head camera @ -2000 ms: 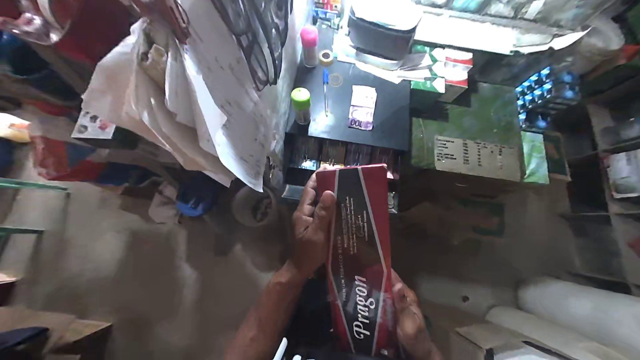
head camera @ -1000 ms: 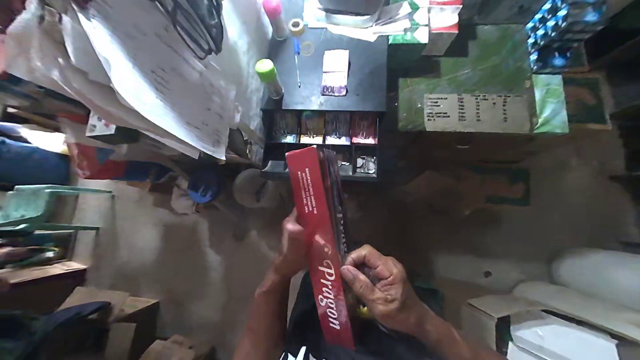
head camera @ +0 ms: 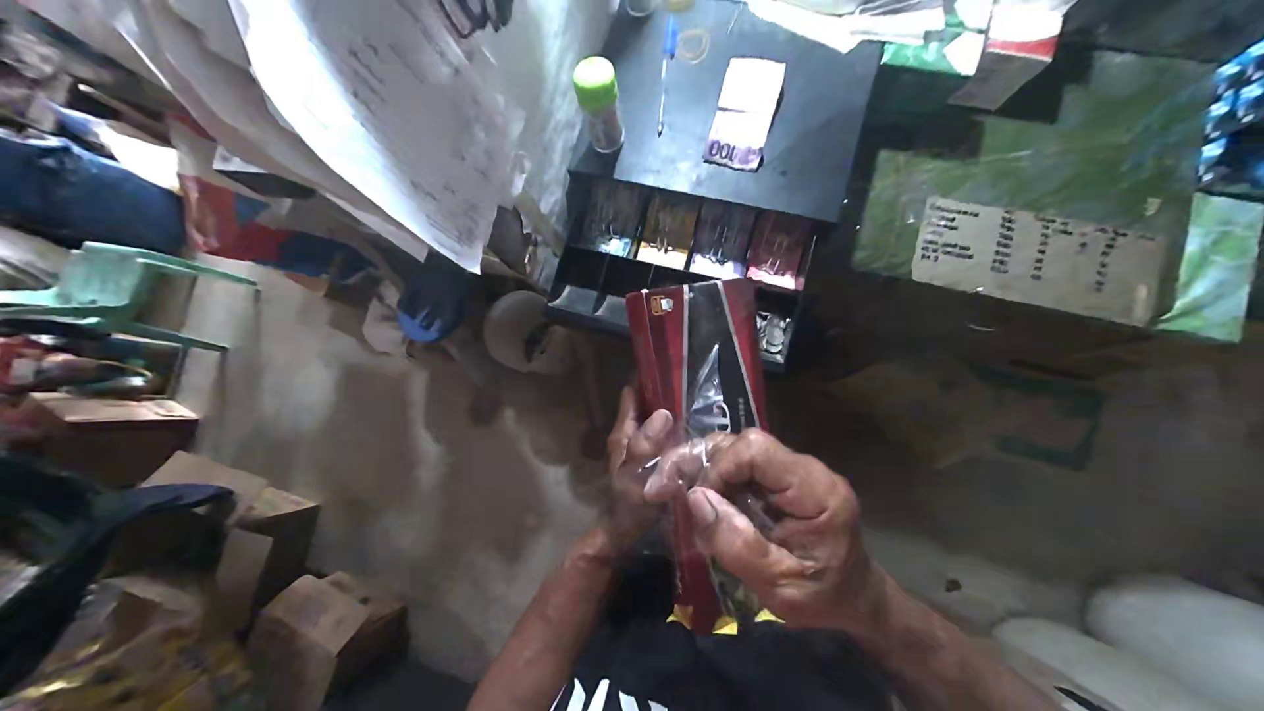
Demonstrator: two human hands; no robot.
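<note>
A long red and black carton (head camera: 699,336) with printed writing, loosely covered in clear plastic wrap, stands lengthwise before my chest. My left hand (head camera: 637,469) grips its left side, partly hidden by the other hand. In front of the carton, my right hand (head camera: 780,523) pinches a bunch of the clear plastic film (head camera: 703,449) between thumb and fingers. Beyond the carton's far end, a black cash drawer (head camera: 592,272) is open, with banknotes (head camera: 719,237) in its compartments and coins (head camera: 773,336) at its right.
On the black top (head camera: 652,148) lie a blue pen (head camera: 666,79), folded banknotes (head camera: 747,111) and a green-capped bottle (head camera: 596,99). Papers (head camera: 365,118) hang at the left. A green box with a written list (head camera: 1032,255) is at the right. Cardboard boxes (head camera: 326,622) and a green plastic chair (head camera: 109,286) stand lower left.
The carton has been turned from its narrow red side to a black and red face. My right hand has moved from the carton's right side to over its front and taken hold of the film.
</note>
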